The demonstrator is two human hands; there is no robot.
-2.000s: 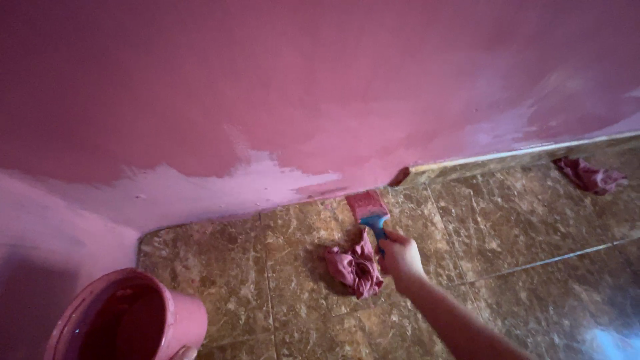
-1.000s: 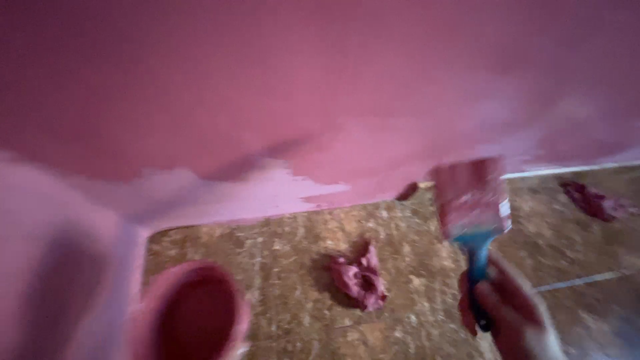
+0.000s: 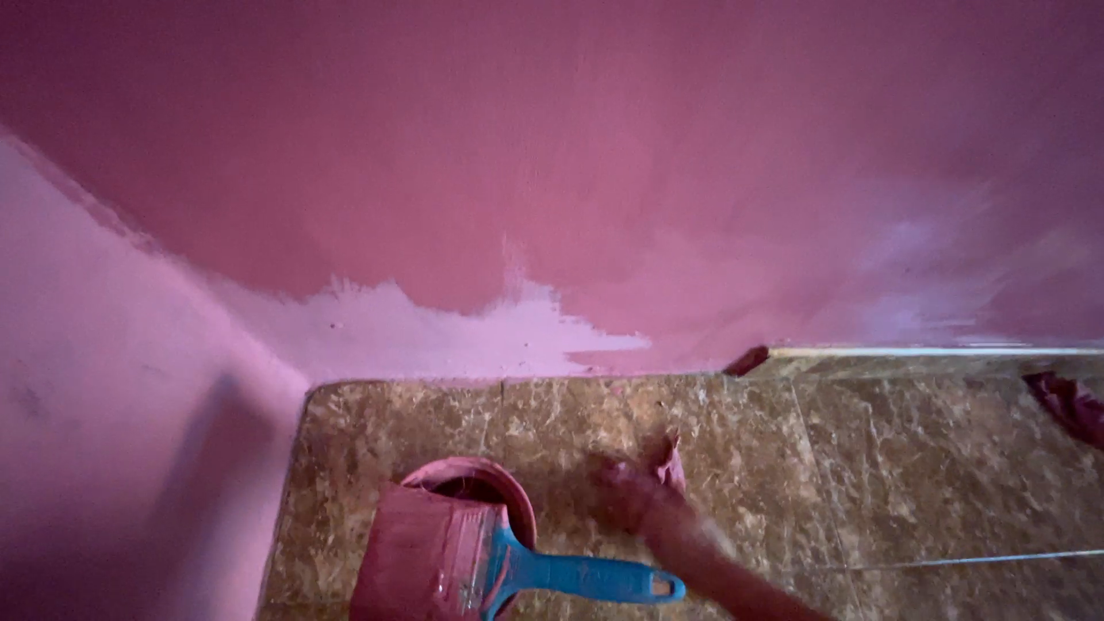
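A wide paintbrush with a blue plastic handle and pink-coated bristles lies across the mouth of a pink paint bucket, and no hand is on its handle. The bucket is at the bottom, left of centre, partly covered by the brush. My right hand is blurred and reaches low over the floor, right beside a crumpled pink cloth that it partly hides. Whether its fingers hold the cloth is unclear. My left hand is out of view.
A dark pink painted wall has a lighter pink band along its bottom. A lighter side wall meets it at the left corner. Brown marbled tile covers the floor. A pale strip runs along the wall base, near a second crumpled cloth.
The brush has left my right hand and now lies over the bucket. My right hand has moved left and down to the crumpled cloth.
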